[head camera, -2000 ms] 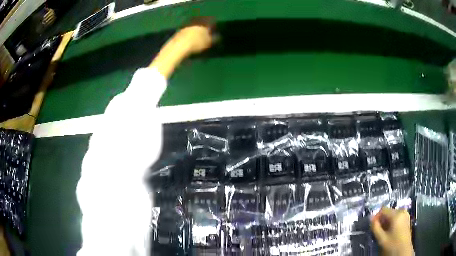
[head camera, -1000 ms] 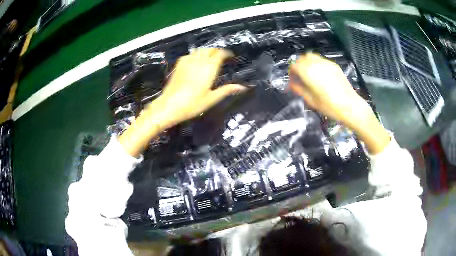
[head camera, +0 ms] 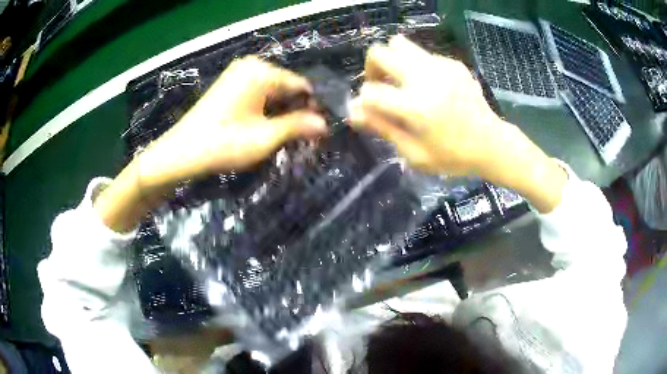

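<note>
The wide black tray (head camera: 157,288) of film-covered dark products (head camera: 472,210) lies tilted under both my hands. A blurred, shiny, dark-patterned flexible sheet (head camera: 292,241) lies or hangs over its middle and reaches past the near edge. My left hand (head camera: 238,120) is over the tray's upper left, thumb and fingers curved with a dark gap between them; whether it grips anything is unclear. My right hand (head camera: 424,109) is just right of it, its fingertips pinched on a greyish piece of film (head camera: 336,91) between the hands. The fingertips are close but apart.
Three pale-edged sticker sheets (head camera: 515,58) lie to the right of the tray, some overlapping. More dark film-covered items (head camera: 643,44) are at the far right. A white strip (head camera: 139,73) borders the green conveyor behind. My head's dark hair or clothing shows at the bottom edge.
My left arm came back from over the conveyor to the tray. My hands have since drawn closer together, and the patterned sheet now extends over the near edge. The view has tilted downward.
</note>
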